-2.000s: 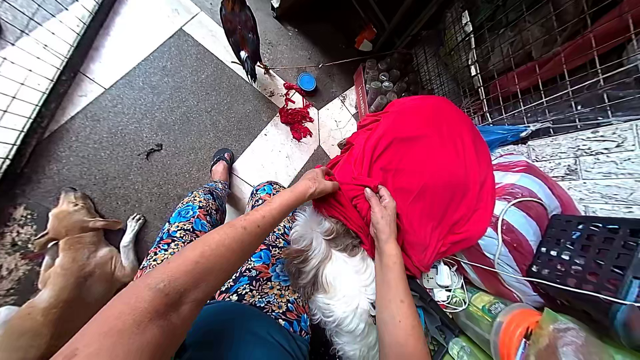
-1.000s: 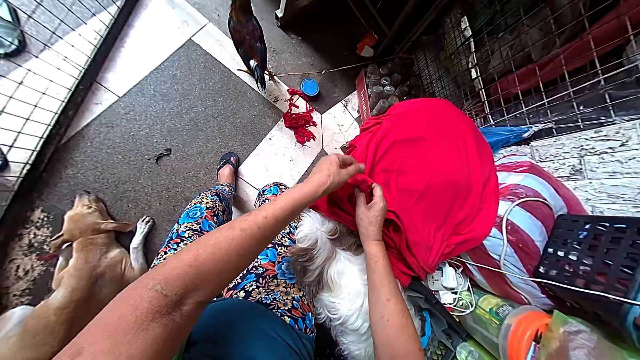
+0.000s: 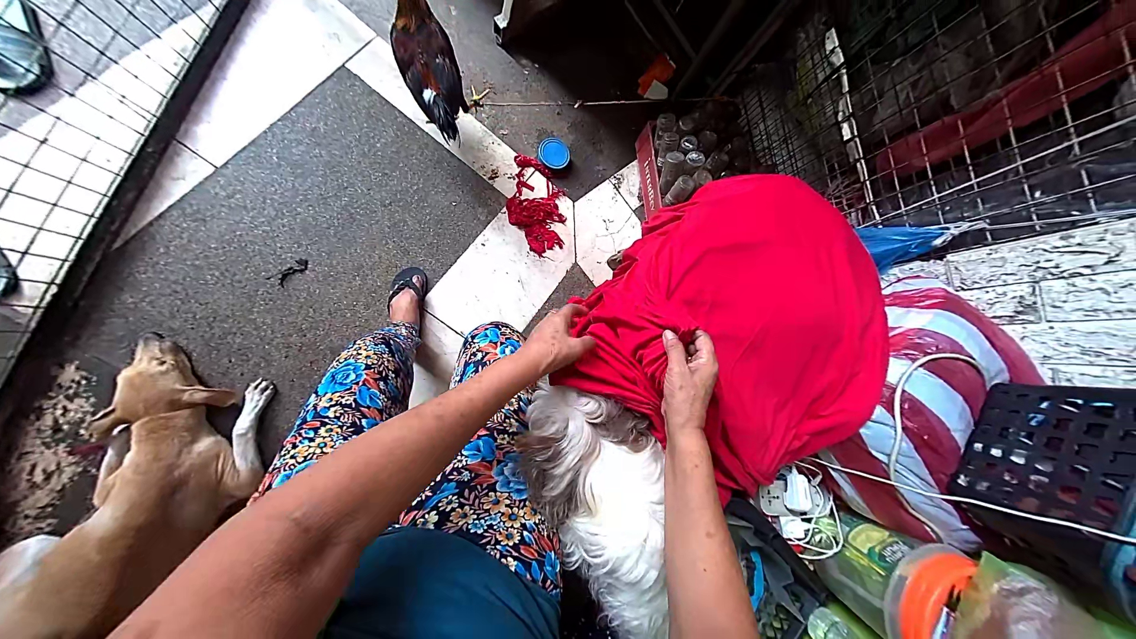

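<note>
A large red cloth lies spread over a rounded thing to the right of my legs; what is beneath is hidden. My left hand grips the cloth's gathered near edge between thumb and fingers. A short way to the right, my right hand pinches another fold of it. Just below both hands is a white and grey long-haired dog, beside my thigh, its head hidden at the cloth's edge.
A tan dog lies on the floor at left. A rooster stands near red strands and a blue lid. Glass bottles, a striped bundle, a black plastic basket and a power strip are at right.
My hands, close together one second ago, are now farther apart along the cloth's edge. Both still hold the cloth.
</note>
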